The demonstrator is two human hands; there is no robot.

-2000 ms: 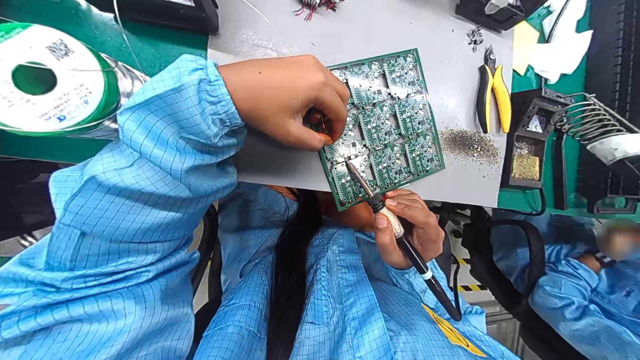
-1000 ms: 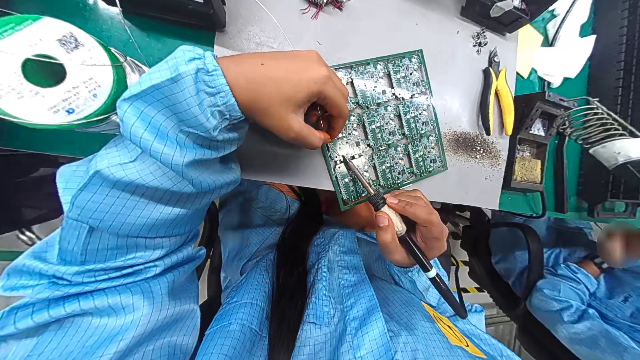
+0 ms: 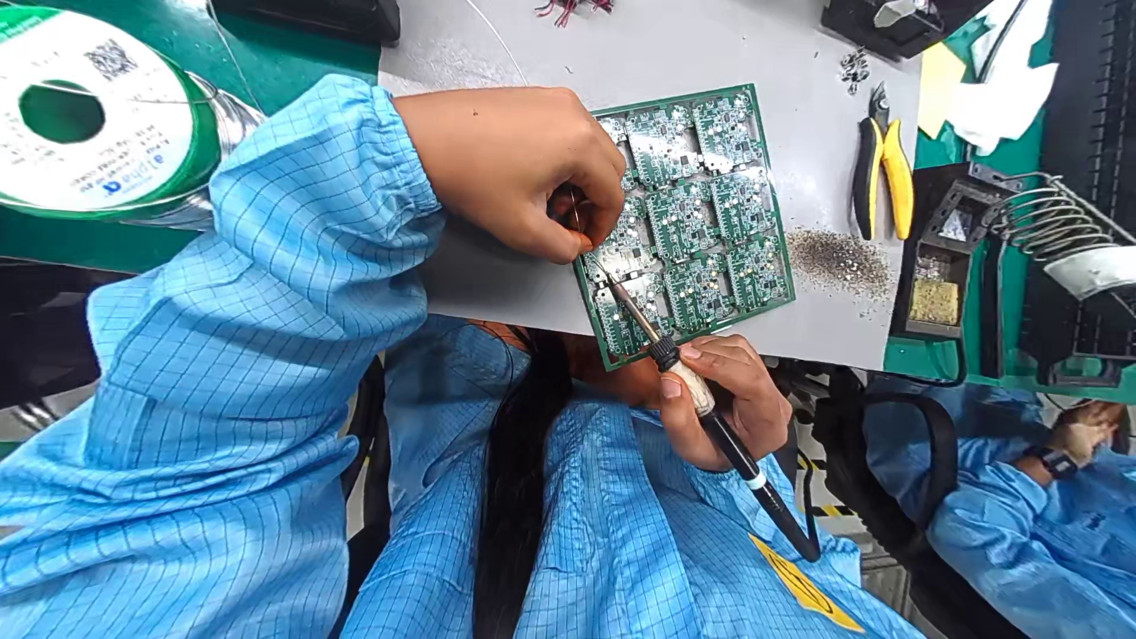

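A panel of green printed circuit boards [image 3: 683, 213] lies slightly turned on a grey mat. My right hand [image 3: 728, 399] holds a soldering iron [image 3: 706, 408] by its handle, with the tip over the lower left part of the panel. Over the panel's left edge is my left hand [image 3: 541, 177], its thumb and fingers pinched on a thin solder wire [image 3: 600, 266]. The wire's end is close to the iron's tip; whether they touch cannot be told. My left hand hides the panel's upper left part.
A large solder wire spool [image 3: 106, 115] stands at the left. To the right are yellow-black side cutters [image 3: 881, 169], a patch of small debris [image 3: 839, 262], a yellow sponge [image 3: 934, 302] in a black holder and a coiled iron stand [image 3: 1056, 217]. A co-worker's forearm [image 3: 1003, 497] shows at lower right.
The iron's tip has shifted slightly across the lower left part of the panel. Both hands keep their holds and have hardly moved. The co-worker's hand at the right has moved.
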